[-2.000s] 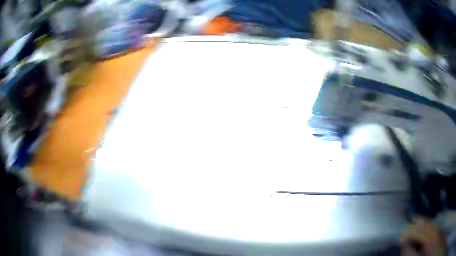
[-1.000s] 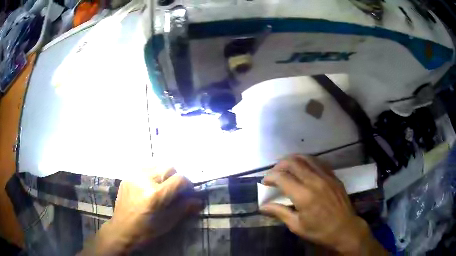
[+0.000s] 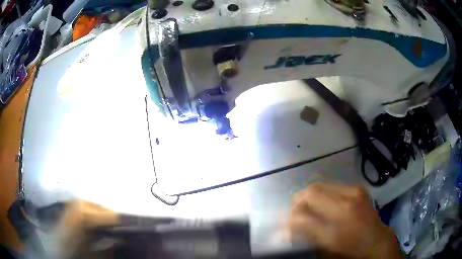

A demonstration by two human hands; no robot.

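A dark plaid fabric piece [image 3: 187, 235] lies along the near edge of the white sewing table, blurred. My left hand [image 3: 88, 225] is at its left end, blurred, with the fabric at its fingers. My right hand [image 3: 334, 217] is at the lower right, fingers curled; a pale strip [image 3: 271, 222] shows between it and the fabric's dark end. Whether my right hand grips anything is hidden by blur. The white Jack sewing machine [image 3: 304, 60] stands beyond the hands, its needle area [image 3: 218, 119] brightly lit.
Black-handled shears [image 3: 375, 162] lie under the arm's right side, beside a black heap of labels [image 3: 410, 131]. Clear plastic bags [image 3: 425, 192] are at the right. An orange surface [image 3: 10, 152] borders the table [image 3: 45, 131] at the left, with piled bags [image 3: 20, 45] beyond.
Both hands have moved nearer to me, the left also leftward and the right slightly to the right. The plaid fabric has come down with them, uncovering the table and the slide cover outline.
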